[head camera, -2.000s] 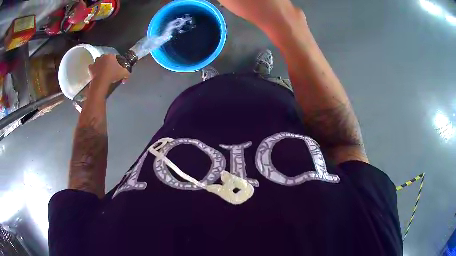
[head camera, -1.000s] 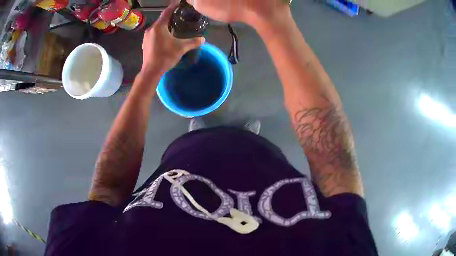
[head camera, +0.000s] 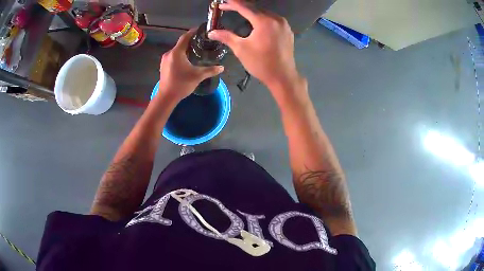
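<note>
A dark, see-through bottle (head camera: 206, 52) is held above the blue bucket (head camera: 227, 114), which has a dark inside and stands on the floor. My left hand (head camera: 179, 66) is wrapped around the bottle's body, thumb across the front. My right hand (head camera: 265, 45) is at the bottle's mouth. Its thumb and forefinger hold a shiny narrow piece (head camera: 214, 17) with a reddish-brown middle, upright above the mouth. The piece's top is near the upper picture edge. Whether its lower end is inside the bottle cannot be told.
A white bucket (head camera: 85, 84) stands on the floor at left. Red fire-extinguisher-like containers (head camera: 122, 29) and a rack (head camera: 26, 79) are at upper left. A blue tray (head camera: 344, 33) lies beside a pale board-like surface (head camera: 398, 21) at upper right. A dark strap-like thing (head camera: 243, 82) shows right of the blue bucket.
Liquid was pouring from the bottle toward the blue bucket two seconds ago; no stream shows now. The bottle is upright in my left hand, and my right hand has come to its mouth.
</note>
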